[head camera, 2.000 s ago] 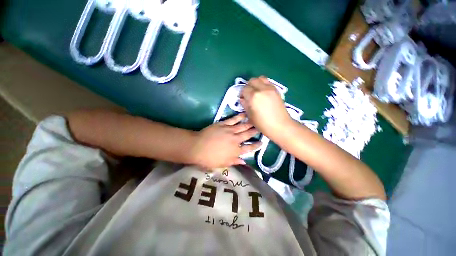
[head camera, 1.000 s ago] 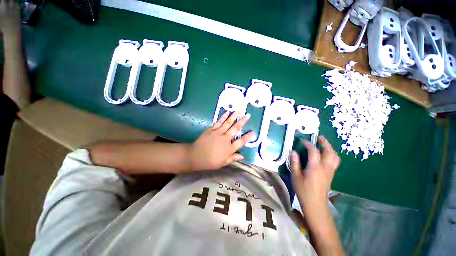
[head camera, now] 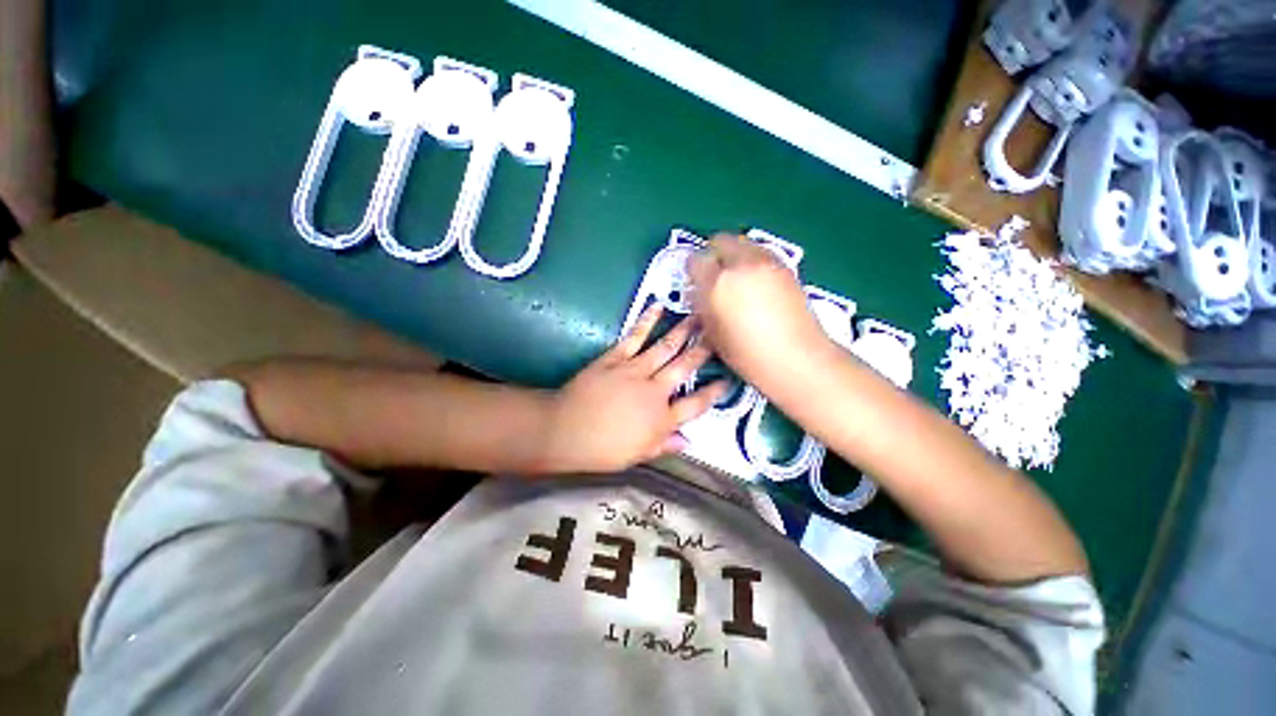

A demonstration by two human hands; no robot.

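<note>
Several white looped plastic housings lie side by side on the green surface close to my body. My left hand rests with spread fingers over the lower loops of the leftmost ones. My right hand is at the round head of the leftmost housing, fingertips bent together; whether a small piece is between them is hidden. My right hand and forearm cover parts of the other housings. A loose pile of small white inserts lies to the right.
Three housings stand apart in a row at upper left. A brown board at upper right carries jumbled housings. A white strip crosses the green surface. A cardboard carton is at left.
Since one second ago, my right hand has moved from the rightmost housing to the head of the leftmost one. My left hand stays on the loops. The view has shifted.
</note>
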